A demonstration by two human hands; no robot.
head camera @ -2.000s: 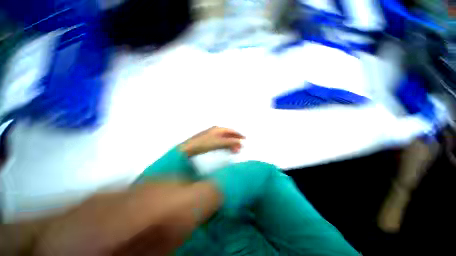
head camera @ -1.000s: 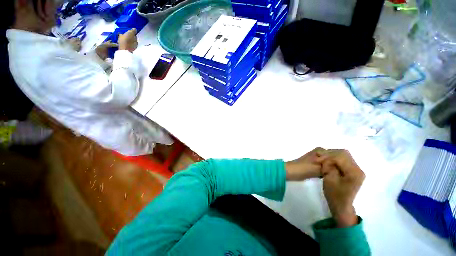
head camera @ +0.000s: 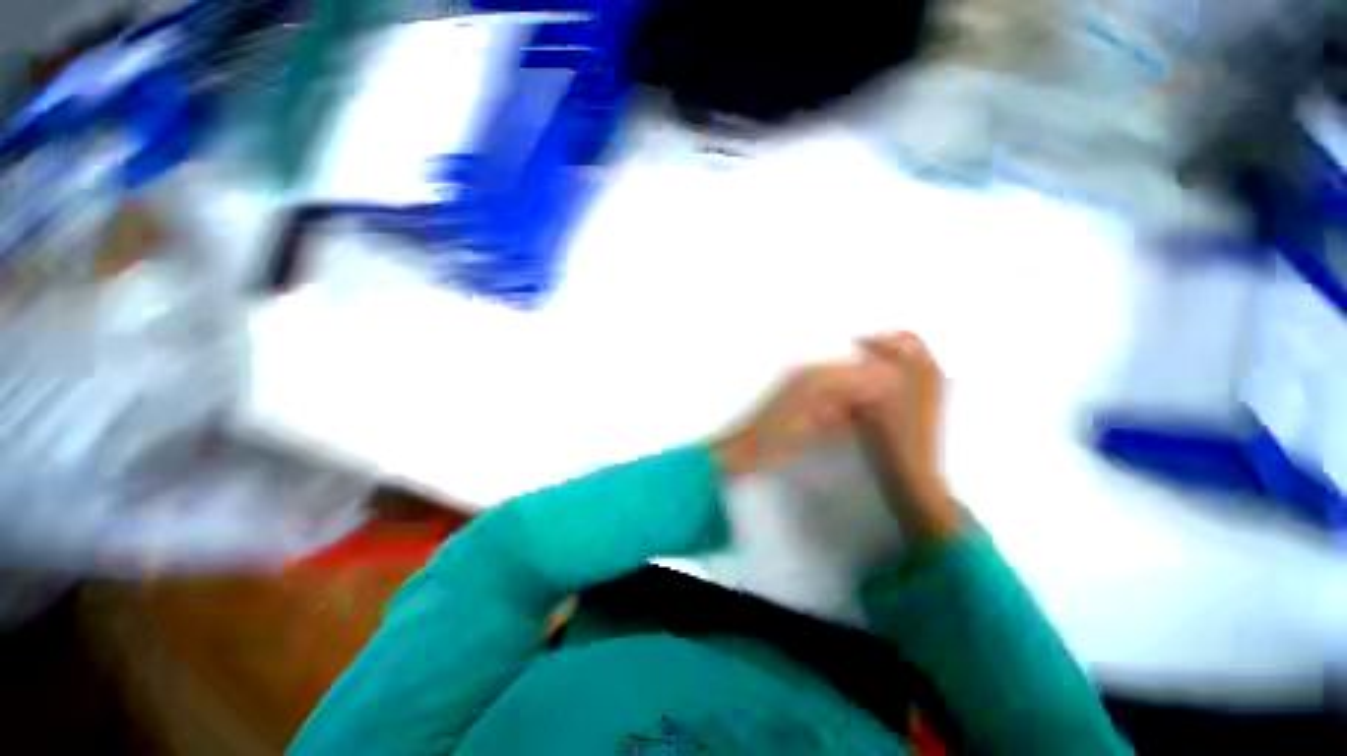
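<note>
The picture is blurred by motion. My left hand [head camera: 795, 414] and my right hand [head camera: 907, 421] are bare and meet above the white table [head camera: 709, 310], in front of my body. The fingers are folded together, and no object shows in them; finger detail is smeared. A stack of blue-and-white boxes [head camera: 517, 200] stands on the table at the upper left, away from my hands. Another group of white-and-blue boxes [head camera: 1189, 443] lies on the right side of the table.
A black bag or soft dark lump [head camera: 783, 52] is at the back. Crumpled clear plastic [head camera: 975, 126] lies at the back right. A person in white [head camera: 133, 399] is at the left. A blurred green basin edge [head camera: 303, 89] shows behind the stack.
Since one second ago the view has swung right, shifting the stack and the person leftward. My hands remain together and appear further left and higher. Two seconds ago they were apart.
</note>
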